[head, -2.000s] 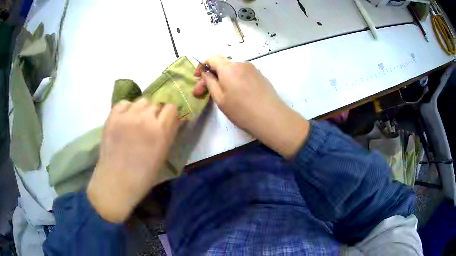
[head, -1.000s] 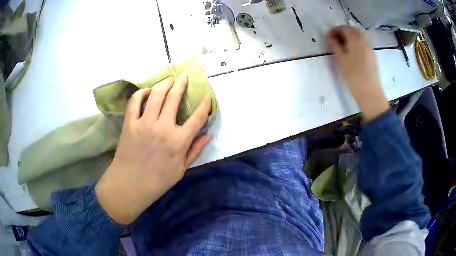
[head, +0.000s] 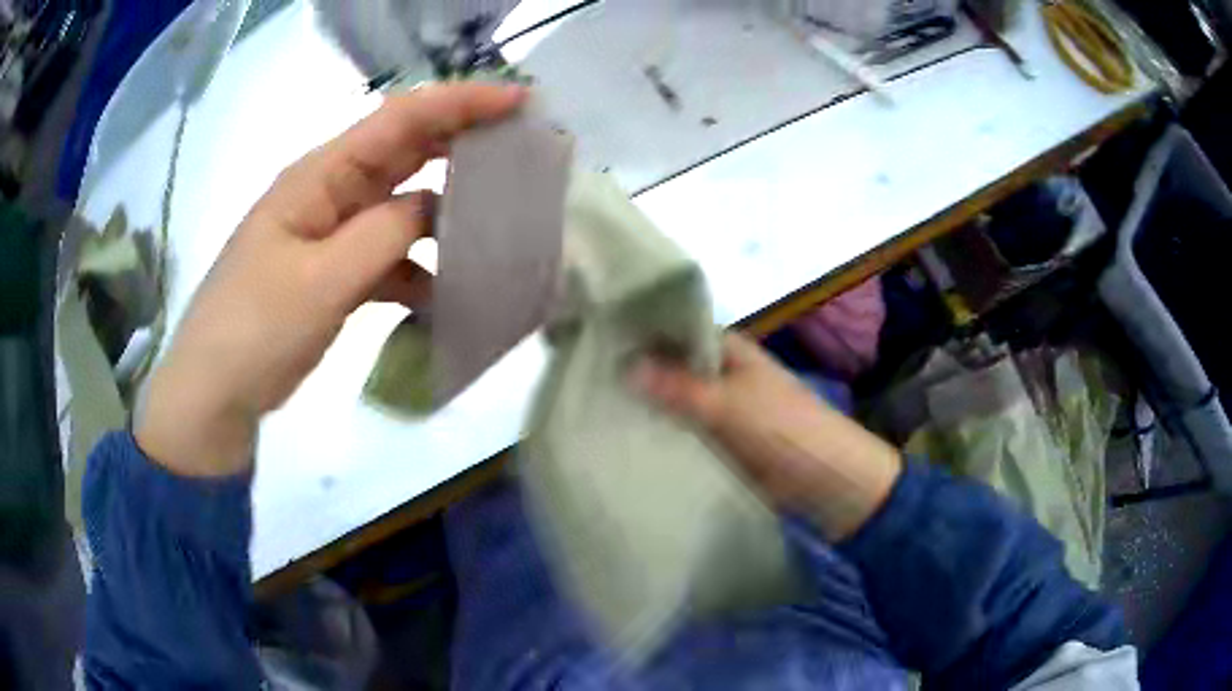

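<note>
A khaki-olive cloth piece (head: 628, 459) hangs between my hands over the table's front edge, blurred. Its greyer band (head: 500, 243) stands upright at the left end. My left hand (head: 324, 236) holds the top of the band between fingertips and thumb. My right hand (head: 770, 419) grips the cloth lower down, fingers on the folds. A darker olive corner (head: 403, 370) shows below the band. The snips (head: 913, 41) lie at the table's back right, clear of both hands.
Yellow scissors handles (head: 1088, 47) and a white stick-like tool (head: 849, 65) lie at the back right. The machine head shows partly at the top. Olive cloth (head: 95, 324) lies at the table's left edge. More khaki pieces (head: 1034, 446) hang below right.
The cloth has been lifted off the table and turned, with its greyer band now showing. My right hand has come back from the right and gripped the cloth. The snips now lie on the table.
</note>
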